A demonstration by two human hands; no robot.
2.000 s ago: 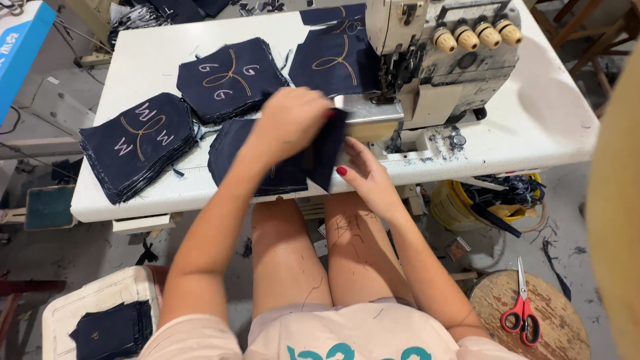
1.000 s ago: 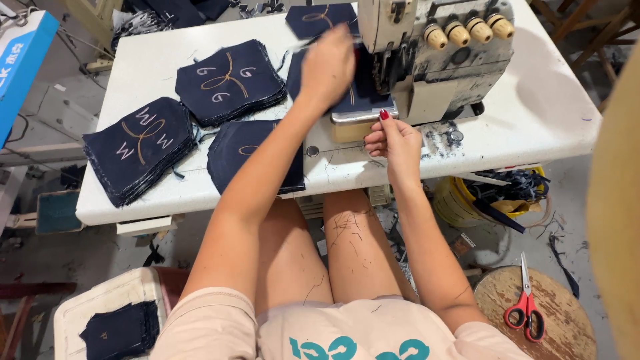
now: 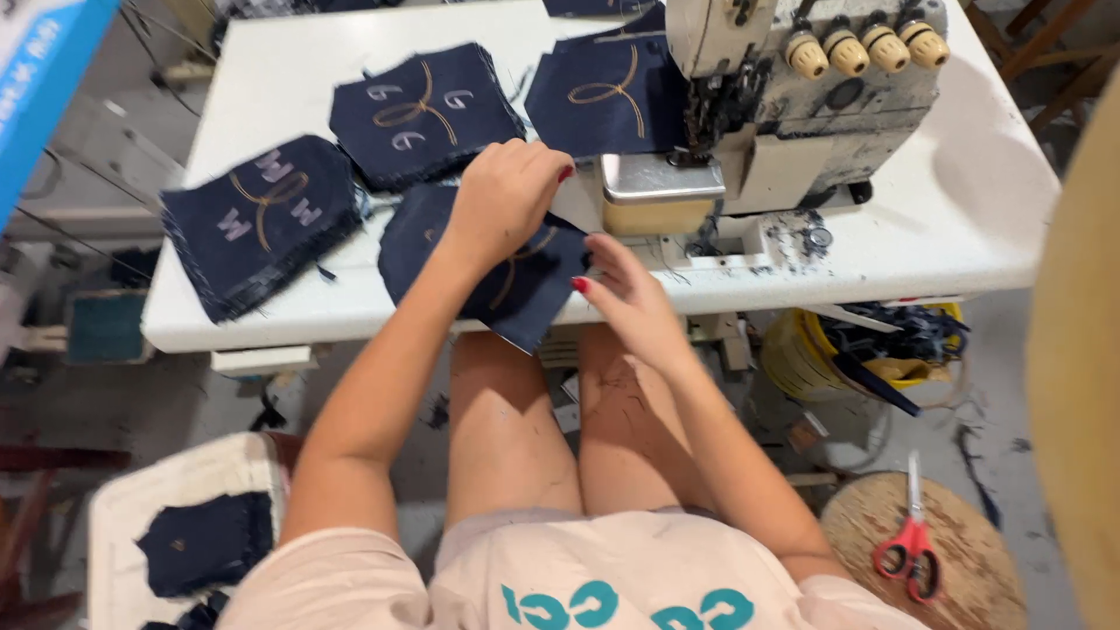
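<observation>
My left hand [image 3: 507, 197] is closed around the upper edge of a dark denim pocket piece [image 3: 525, 284] with gold stitching, above another dark piece [image 3: 416, 219] on the table. My right hand [image 3: 626, 293] has its fingers apart beside the held piece's right edge; whether it touches is unclear. The overlock sewing machine [image 3: 744, 105] stands beyond, and a stitched denim piece [image 3: 604, 101] lies left of its needle area. Two stacks of dark pieces chalked with letters, one nearer [image 3: 262, 219] and one farther [image 3: 429, 114], lie to the left.
Scissors with red handles [image 3: 910, 542] rest on a round wooden stool [image 3: 840, 525] at lower right. A yellow bucket [image 3: 787, 359] of fabric scraps stands under the white table [image 3: 945, 262]. At lower left, dark fabric pieces [image 3: 210, 542] lie on a white surface [image 3: 114, 525].
My left hand has come back from beside the machine head toward the table's front edge and now holds a denim piece. My right hand's fingers have spread near that piece.
</observation>
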